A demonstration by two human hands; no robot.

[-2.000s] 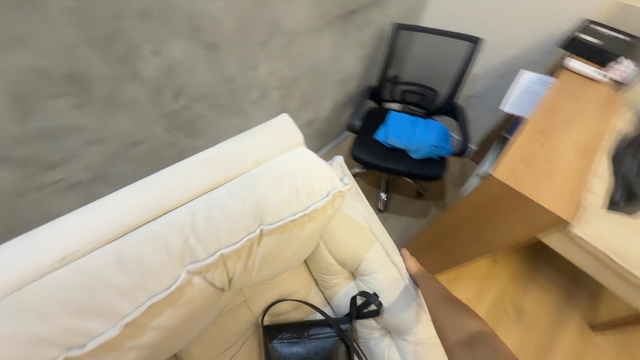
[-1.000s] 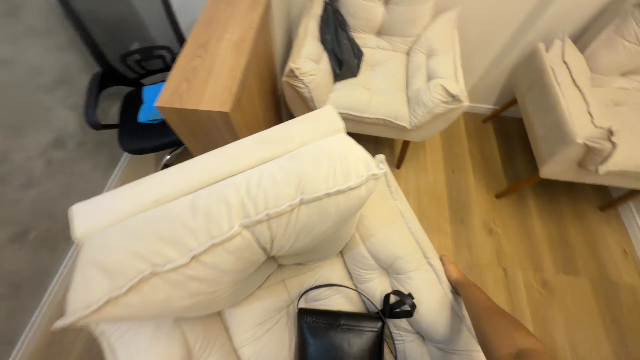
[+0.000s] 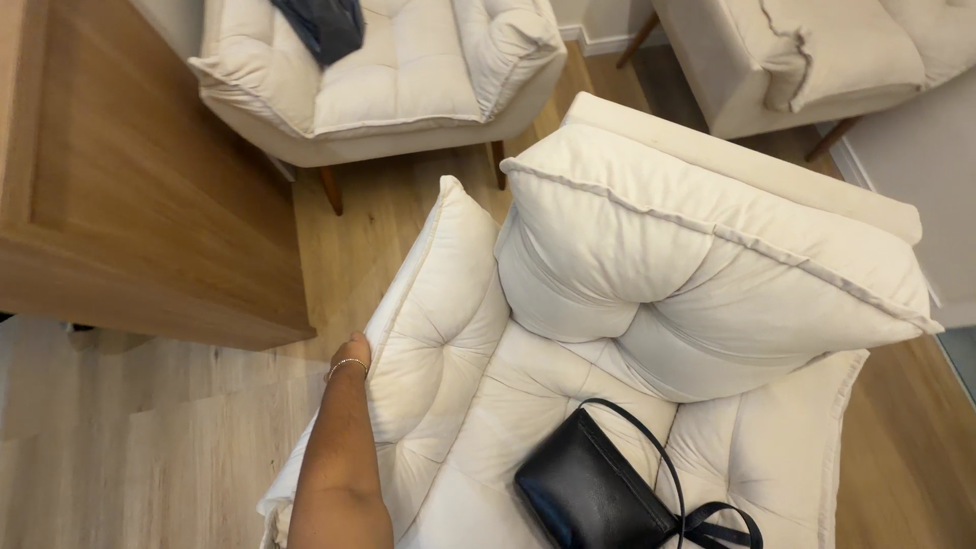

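Observation:
A cream tufted armchair (image 3: 450, 457) stands close in front of me, its back cushion (image 3: 717, 267) toward the upper right. My left hand (image 3: 352, 354), with a thin beaded bracelet at the wrist, holds the outer side of its left armrest (image 3: 435, 305); the fingers are mostly hidden behind the padding. On the seat lies a black leather handbag (image 3: 587, 480) with a strap looped toward the right armrest (image 3: 785, 435). My right hand is out of view.
A wooden desk (image 3: 152, 198) stands at the left, near the armchair. Another cream armchair (image 3: 396, 84) is beyond, with a dark cloth or bag (image 3: 324, 30) on it. A third cream armchair (image 3: 831, 69) stands upper right by the wall. Wood flooring (image 3: 191, 427) shows at left.
The near armchair has turned clockwise relative to the desk and other chairs, the handbag with it. An arm at its right armrest has left view; my left hand now holds the left armrest.

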